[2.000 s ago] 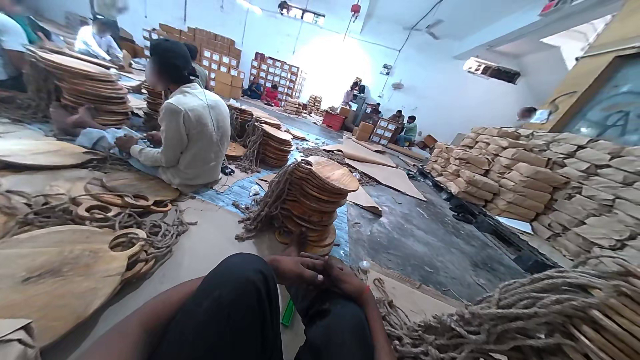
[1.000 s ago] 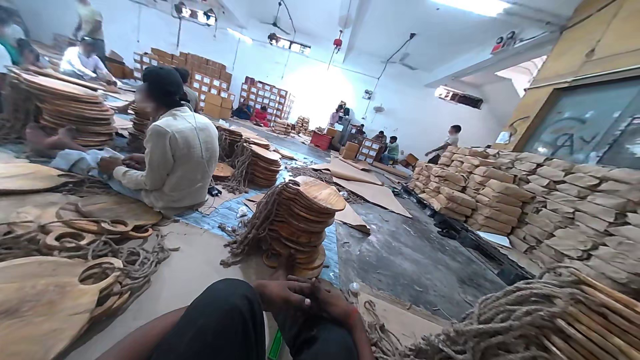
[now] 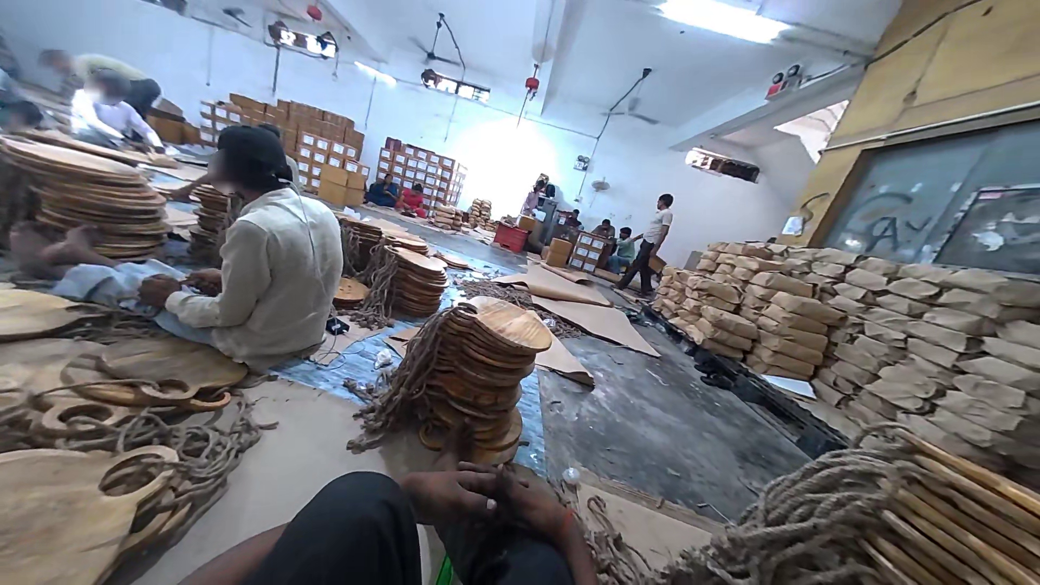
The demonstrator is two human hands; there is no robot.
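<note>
My left hand (image 3: 448, 496) and my right hand (image 3: 532, 500) rest together over my dark-trousered shin, fingers loosely bent and overlapping. Neither shows an object in it, though the finger areas are dark and partly hidden. Just beyond them stands a stack of round wooden boards (image 3: 487, 382), with jute-like rope (image 3: 406, 382) hanging from its left side. More wooden boards with ring handles (image 3: 73, 504) lie at the left among tangled rope. At the lower right, another row of boards (image 3: 959, 512) leans beside thick rope loops (image 3: 829, 496).
A seated co-worker (image 3: 280, 276) is at the left near a tall board stack (image 3: 97, 195). Paper-wrapped packages (image 3: 918, 341) are piled at the right. Cardboard sheets (image 3: 593, 325) lie on the floor ahead. Cartons (image 3: 317, 146) stand at the back, and a person (image 3: 654, 240) walks there.
A walking person in the back, not seen in the earliest frame, has come into view near the package pile. My hands stay together at my shin. The view has shifted somewhat.
</note>
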